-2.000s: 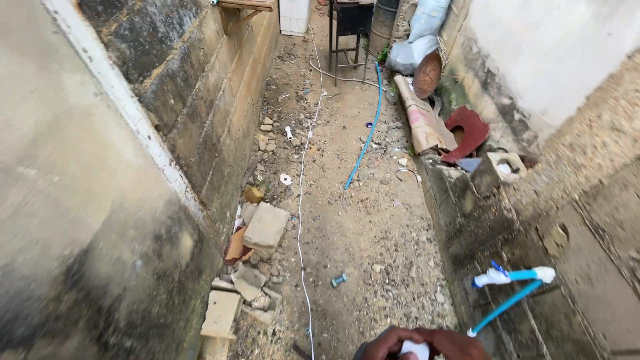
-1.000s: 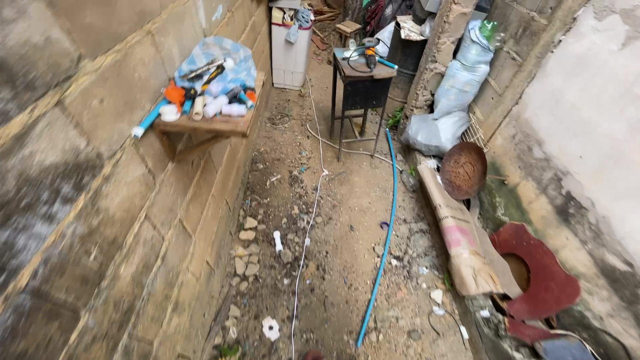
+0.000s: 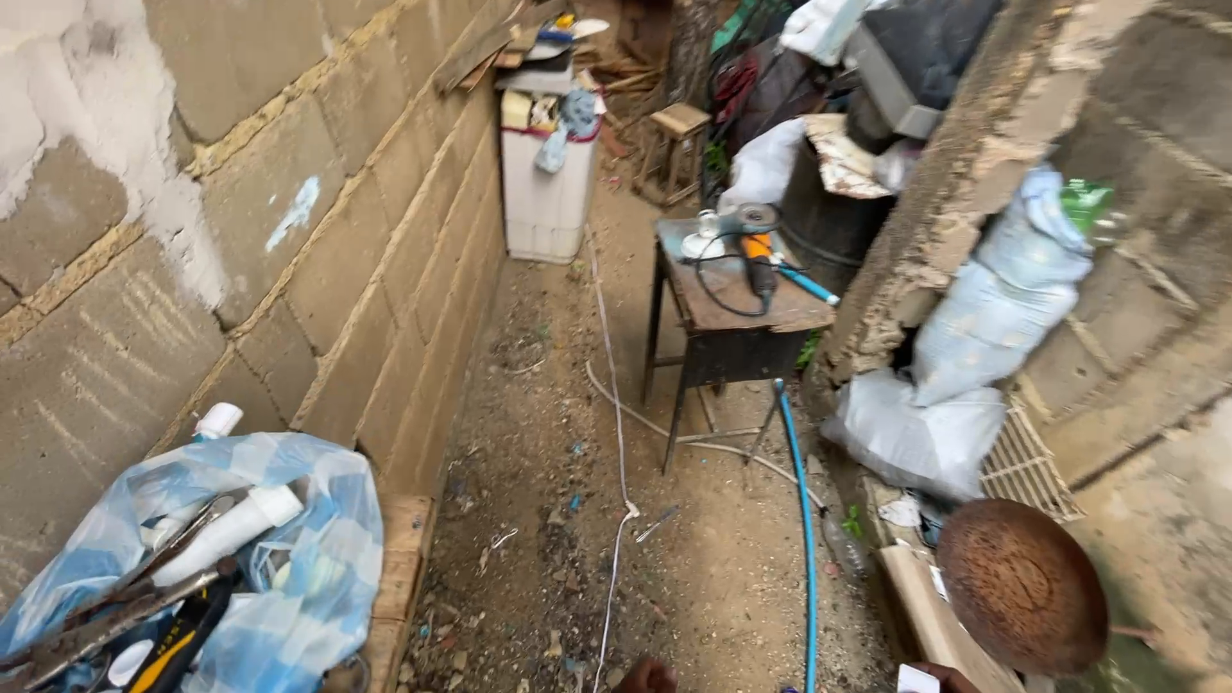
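Observation:
My right hand (image 3: 948,678) shows only partly at the bottom edge, right of centre, with its fingers on a small white object (image 3: 917,680), likely a plastic fitting. What looks like part of my left hand (image 3: 647,677) shows at the bottom edge near the white string (image 3: 610,597); its grip is hidden. At the lower left, a blue and white plastic bag (image 3: 337,539) holds white pipe fittings (image 3: 231,539), metal tools and a black and yellow handled tool (image 3: 183,635). An angle grinder (image 3: 758,255) with its cable lies on a small table (image 3: 698,289) ahead.
A blue pipe (image 3: 797,520) runs along the dirt path beside a pale hose (image 3: 693,435). A block wall (image 3: 318,289) borders the left. Filled sacks (image 3: 1001,289), a rusty round pan (image 3: 1022,585) and cardboard (image 3: 938,616) line the right. A white bin (image 3: 547,202) stands farther off.
The view has moved forward along the path, so the table and bag appear nearer. Two seconds ago my hands were together at the bottom around a white object; now they show apart.

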